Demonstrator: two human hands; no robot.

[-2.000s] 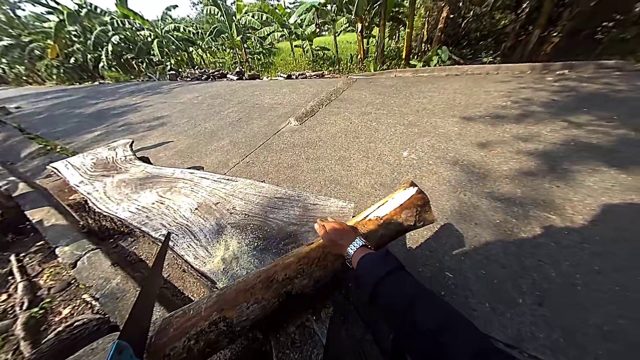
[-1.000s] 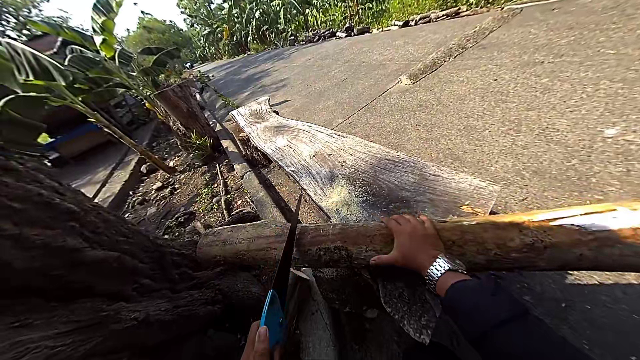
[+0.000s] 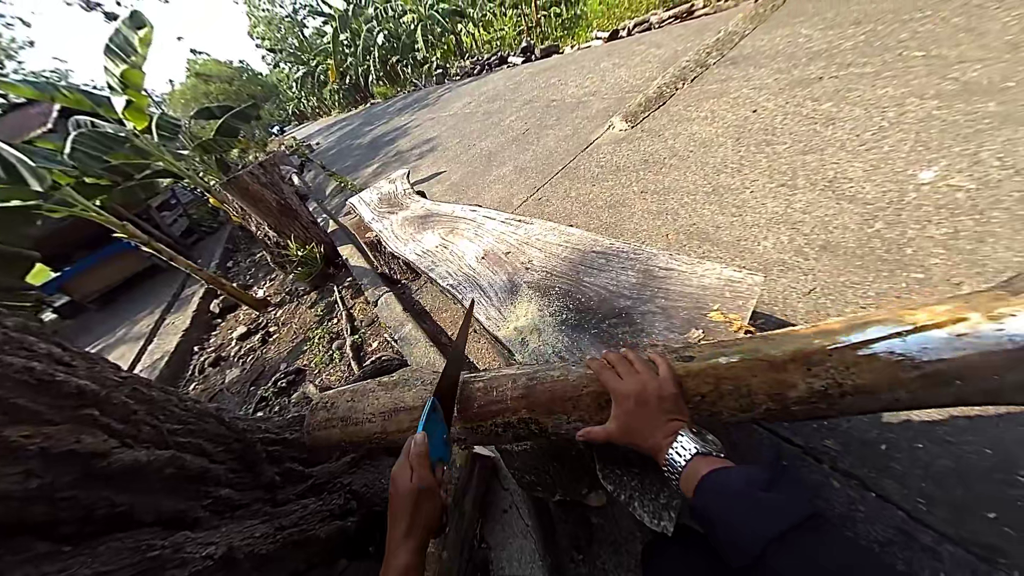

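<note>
A long round log (image 3: 528, 400) lies across the view, with a pale bare patch toward its right end. My left hand (image 3: 418, 488) grips the blue handle of a handsaw (image 3: 453, 376), whose dark blade points up and away across the log near its left end. My right hand (image 3: 640, 400), with a metal watch at the wrist, rests on top of the log, fingers spread. Behind the log a weathered wooden slab (image 3: 560, 264) bears a patch of sawdust (image 3: 536, 320). Whether the saw teeth touch the log cannot be told.
A large rough trunk (image 3: 160, 464) fills the lower left. A stump (image 3: 276, 212) and a leaning banana stem (image 3: 192, 268) stand beyond it, by a stony strip. A concrete curb (image 3: 400, 320) runs behind the log. Pavement (image 3: 840, 176) extends at the upper right.
The view has turned left. The saw, low at the left beside the log two seconds ago, now lies across the log's left part. My right hand stays on the log.
</note>
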